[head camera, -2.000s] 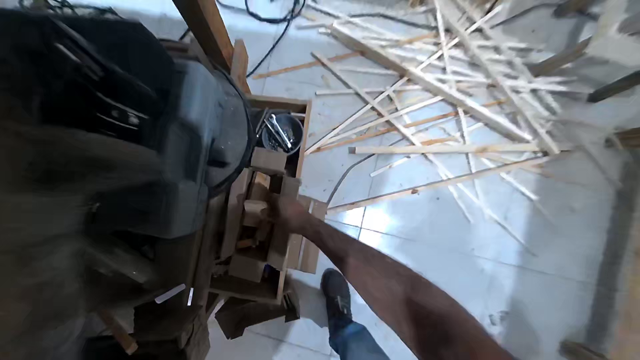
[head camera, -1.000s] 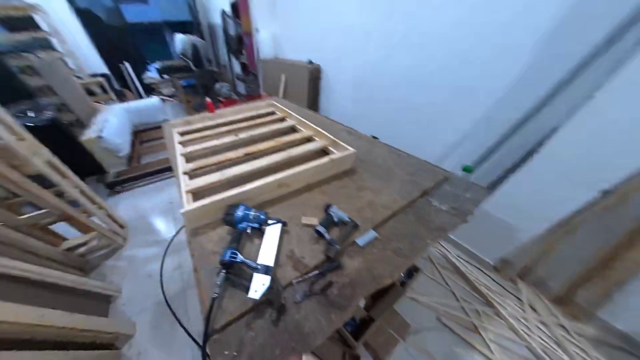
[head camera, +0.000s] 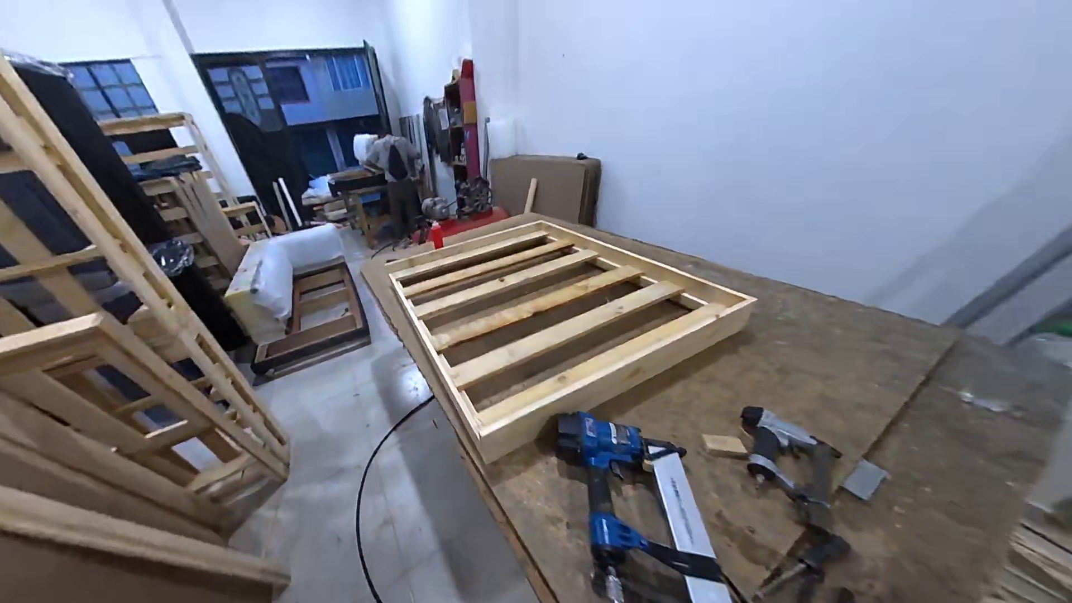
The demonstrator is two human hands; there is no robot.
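Neither of my hands shows in the head view. A slatted wooden frame lies flat on the workbench. In front of its near corner, a blue pneumatic nailer with a long silver magazine rests on the bench. To its right lies a smaller black and grey air tool, with a small wood block on one side and a small grey strip on the other. A dark tool, partly blurred, lies nearer the bench's front.
Wooden frames lean at the left. A black hose runs over the floor beside the bench. A foam piece wrapped in plastic stands farther back. Another person stands at a far table. Brown panels lean on the wall.
Two seconds ago a hand was reaching into a wooden box with cardboard compartments; now no hand shows. The view has swung up to the bench and room.
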